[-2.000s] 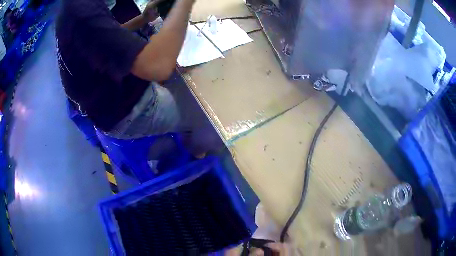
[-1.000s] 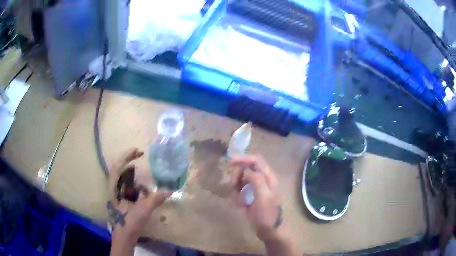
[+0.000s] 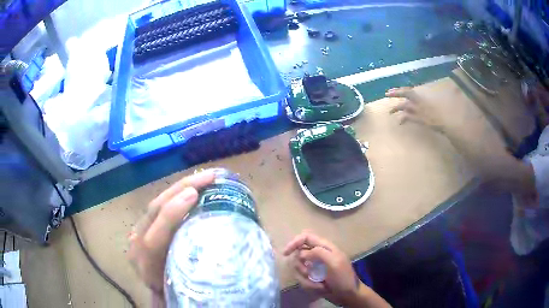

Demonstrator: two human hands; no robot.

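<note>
My left hand [image 3: 165, 219] is closed around a clear drinking water bottle [image 3: 223, 264] with a green label, held up close to the camera; its lower part leaves the frame. My right hand [image 3: 322, 267] is at the bottom middle, fingers curled, with a small white bottle cap [image 3: 316, 271] in it. A green housing [image 3: 334, 165] with a recessed dark centre and pale rim lies on the cardboard, beyond my right hand. A second green housing [image 3: 325, 99] lies just behind it.
A blue tray [image 3: 198, 129] with black ribbed rows and plastic lining stands at the back left. Dark ribbed parts [image 3: 220, 144] lie along its front. A black cable [image 3: 90, 255] crosses the left side. Another person's hand and arm [image 3: 445, 123] reach in from the right.
The view has turned right. My left hand has taken hold of the water bottle and raised it. The squeeze bottle no longer shows. Another person's arm now shows at the right.
</note>
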